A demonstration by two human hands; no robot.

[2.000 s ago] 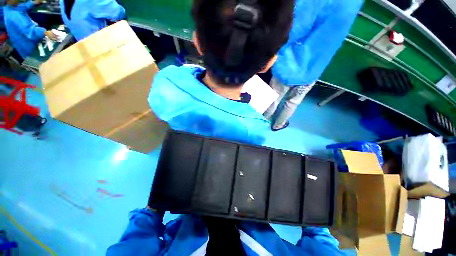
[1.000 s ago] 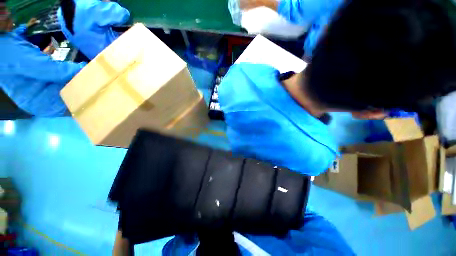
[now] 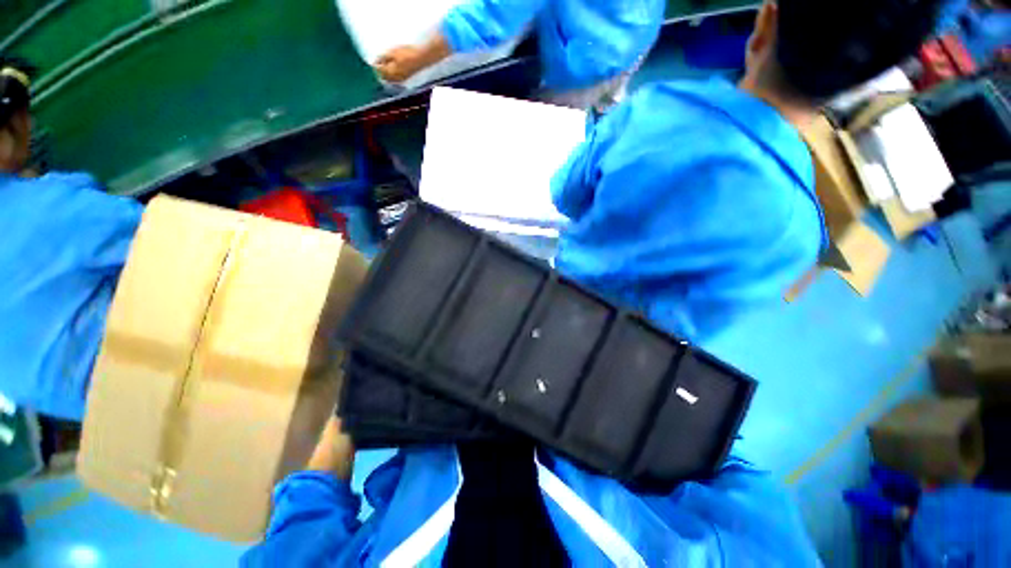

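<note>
A stack of black compartment trays (image 3: 543, 333) is held in front of my body. The top tray is turned askew over the lower trays (image 3: 394, 402), which show at its left underside. Small white bits lie in its pockets. My left hand (image 3: 332, 449) is partly visible at the left end of the lower trays and holds them; its fingers are hidden. My right sleeve reaches the tray's right end, but my right hand is hidden behind the stack.
A large taped carton (image 3: 211, 361) stands close on the left. A person in a blue smock (image 3: 698, 200) is directly ahead, beside white sheets (image 3: 499, 155). Another person's hand is at the green bench (image 3: 255, 78). Open cartons (image 3: 848, 211) stand at the right, on the blue floor.
The view has swung left. The carton is now closer beside the trays, and the person ahead appears further right. The top tray now sits at a steeper slant over the lower ones.
</note>
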